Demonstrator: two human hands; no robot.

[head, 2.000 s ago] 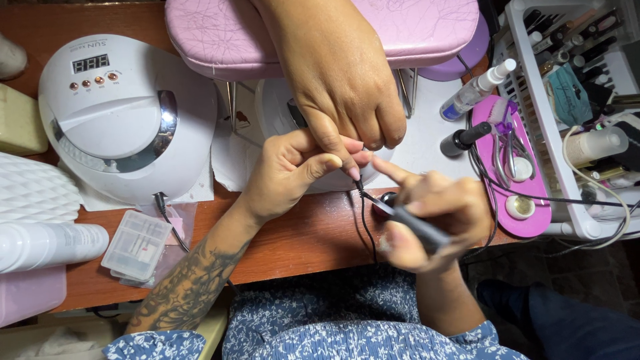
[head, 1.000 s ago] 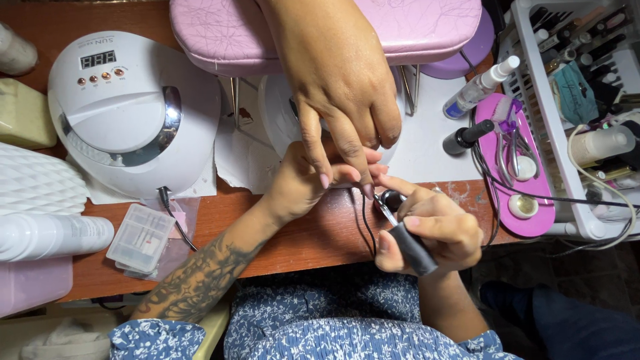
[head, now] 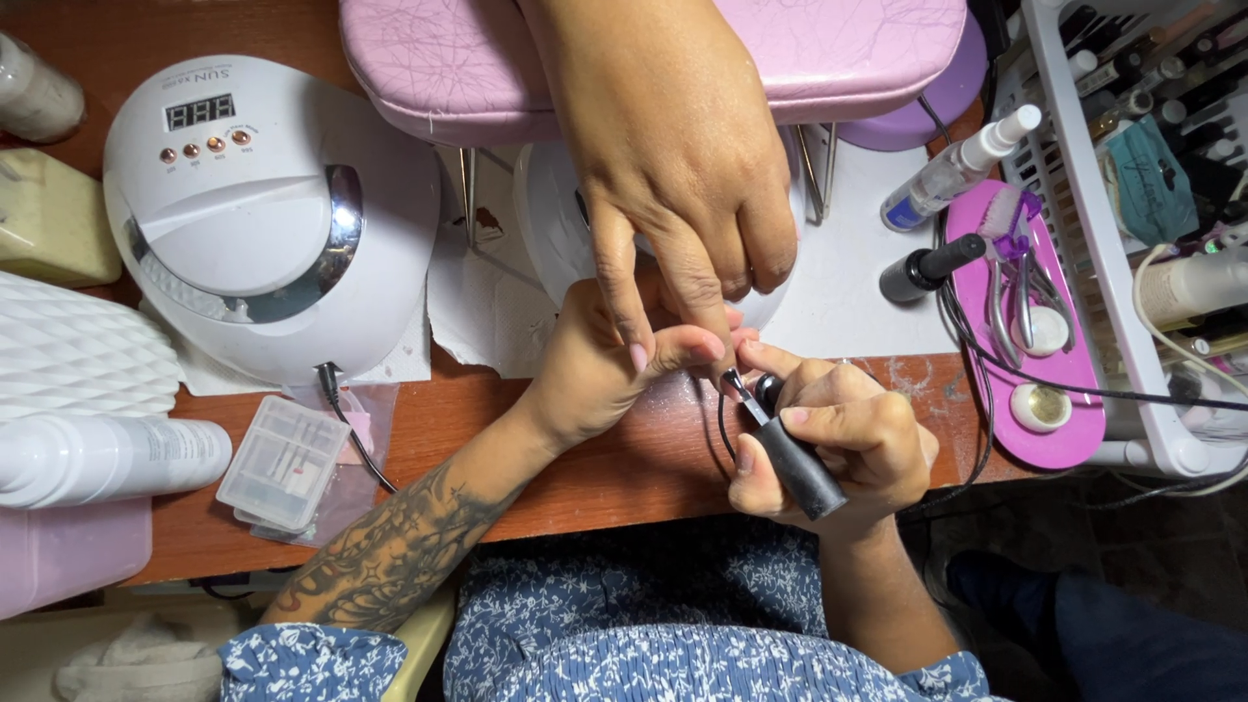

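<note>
Another person's hand (head: 673, 166) reaches down over a pink padded armrest (head: 439, 73). My left hand (head: 609, 361) holds one of its fingers near the tip, thumb on top. Between the fingers of my right hand (head: 843, 429) is a black nail polish brush cap (head: 799, 468); its brush (head: 746, 395) points up and left, with the bristles at that fingernail. A dark round bottle top (head: 768, 393) shows partly behind my right fingers; the rest of it is hidden.
White nail lamp (head: 273, 214) at left, with a clear plastic case (head: 283, 463) and a white bottle (head: 112, 458) below. At right are a black polish bottle (head: 907, 278), a spray bottle (head: 960, 166), a pink tray (head: 1058, 429) with nippers, black cables and a white basket (head: 1160, 419) of bottles.
The other person's hand has shifted and its fingers are spread differently than two seconds ago. My right hand has brought the brush up against the fingernail, its handle tilted down to the right.
</note>
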